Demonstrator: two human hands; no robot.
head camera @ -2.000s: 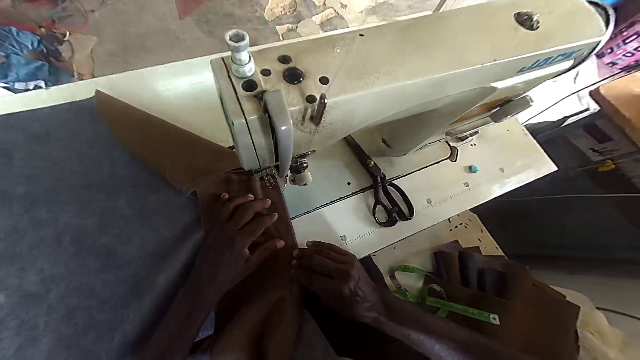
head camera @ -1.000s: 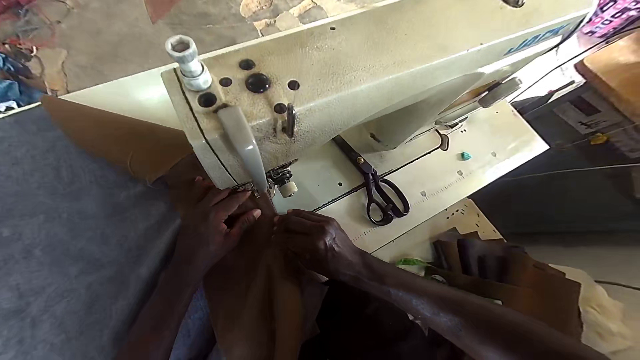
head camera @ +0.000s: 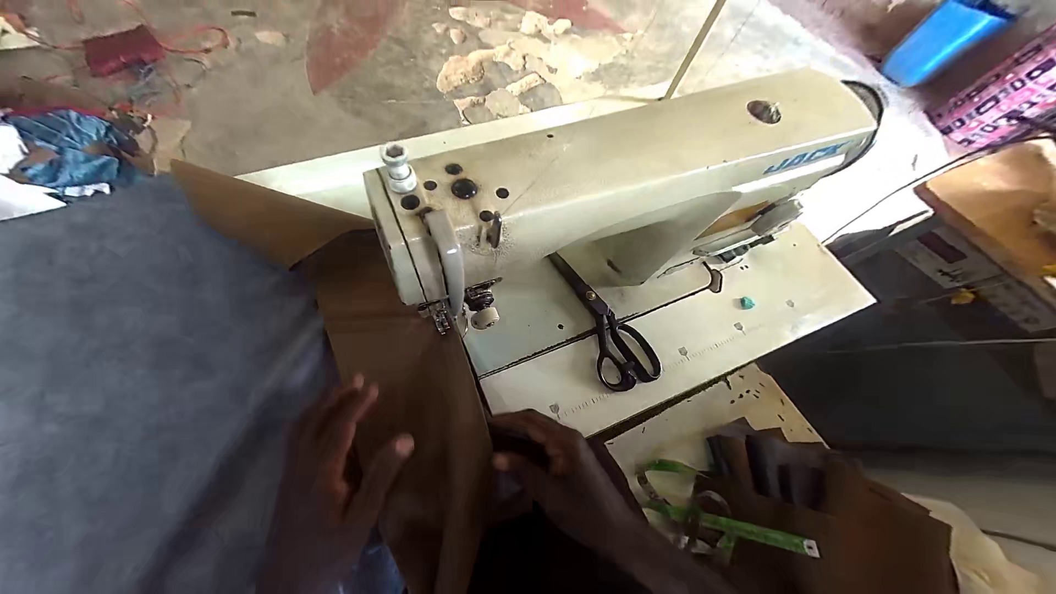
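Note:
Brown fabric (head camera: 396, 363) runs under the presser foot (head camera: 440, 317) of a white Jack sewing machine (head camera: 610, 181). Slightly blurred, my left hand (head camera: 338, 462) is over the left part of the fabric, its fingers apart and the thumb raised. My right hand (head camera: 553, 462) has its fingers curled at the fabric's right edge; whether it pinches the cloth is hidden. Black-handled scissors (head camera: 615, 330) lie on the machine bed, blades pointing under the arm. A green tape measure (head camera: 734, 526) lies at the lower right.
Large grey fabric (head camera: 140, 363) covers the left side. Folded dark and brown cloth pieces (head camera: 866, 520) lie at the lower right. A small teal object (head camera: 747, 303) sits on the machine bed. Scraps of blue cloth (head camera: 74, 153) lie on the floor at the upper left.
Both hands have moved back from the presser foot, toward the bottom of the view. My left fingers have lifted and spread, and more of the brown fabric shows.

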